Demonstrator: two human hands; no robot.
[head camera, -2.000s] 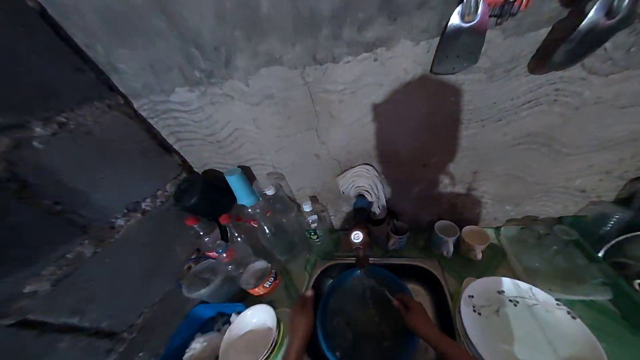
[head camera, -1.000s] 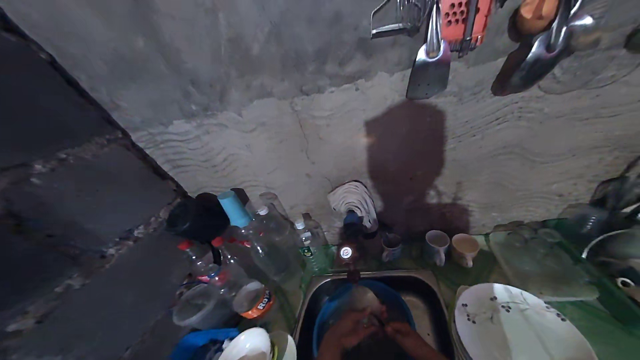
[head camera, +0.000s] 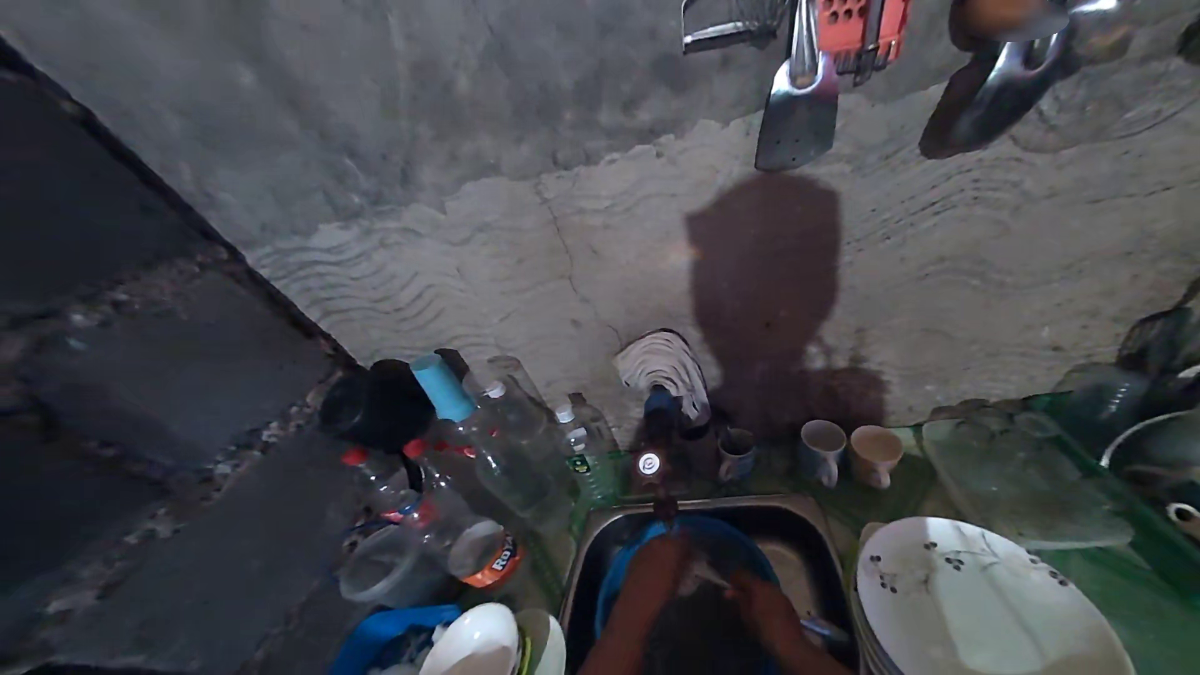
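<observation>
Both hands are inside a blue plastic basin (head camera: 614, 583) that sits in a stainless steel sink (head camera: 806, 511), below the faucet (head camera: 666, 502). My left hand (head camera: 667, 555) is at the basin's upper middle, blurred, its fingers hard to make out. Close by on the right, my right hand (head camera: 745, 592) is beside a pale, whitish thing (head camera: 703, 574) between the two hands. Whether either hand grips it cannot be told in the dim light. A slim bluish item (head camera: 823, 626) lies in the sink right of my right forearm.
Stacked white plates (head camera: 984, 600) stand right of the sink, mugs (head camera: 823, 445) behind it. Plastic bottles (head camera: 511, 459), a clear tub (head camera: 394, 562) and bowls (head camera: 478, 637) crowd the left. A metal spatula (head camera: 799, 112) hangs on the wall; a cloth (head camera: 661, 366) hangs behind the faucet.
Two seconds ago my hands were apart at the basin's two sides; one second ago they were together low in it. Now they are higher up in the basin, slightly apart.
</observation>
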